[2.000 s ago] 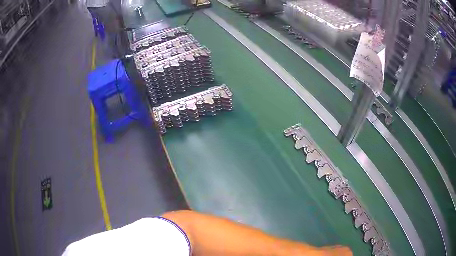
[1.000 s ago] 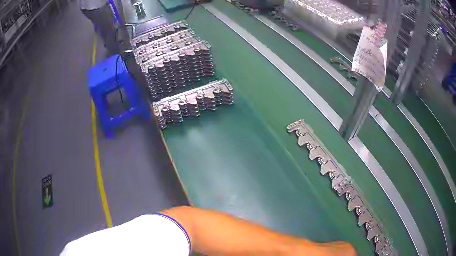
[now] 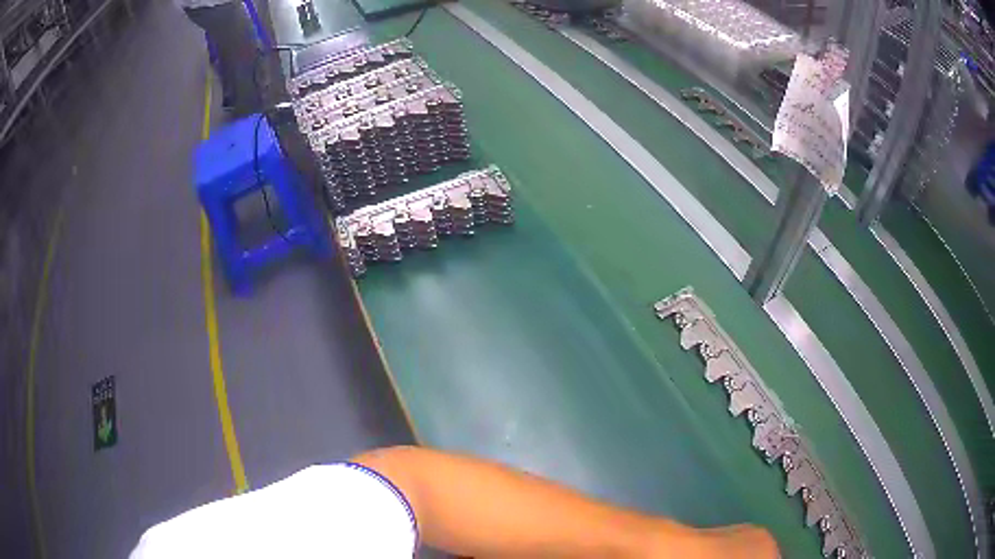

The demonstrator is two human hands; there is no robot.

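Observation:
A line of grey toothed metal strips (image 3: 753,409) lies end to end on the green bench at the right and runs out of the bottom edge. My left arm reaches in from the bottom left. Only the edge of my left hand (image 3: 747,542) shows at the bottom, left of the strip line. Its fingers are cut off by the picture's edge, so its grip is hidden. My right hand is out of the picture. A low stack of grey toothed strips (image 3: 428,222) stands by the bench's left edge, with taller stacked strips (image 3: 395,140) behind it.
A blue stool (image 3: 249,191) stands on the grey floor left of the bench. A metal post (image 3: 783,242) with a paper sheet (image 3: 813,120) rises at the right beside a silver rail (image 3: 698,218). A person's legs (image 3: 231,55) show at the top left.
The strip line's far end has shifted slightly down and right. A strip on the lane behind the post has moved away, up and left. My left arm has barely moved.

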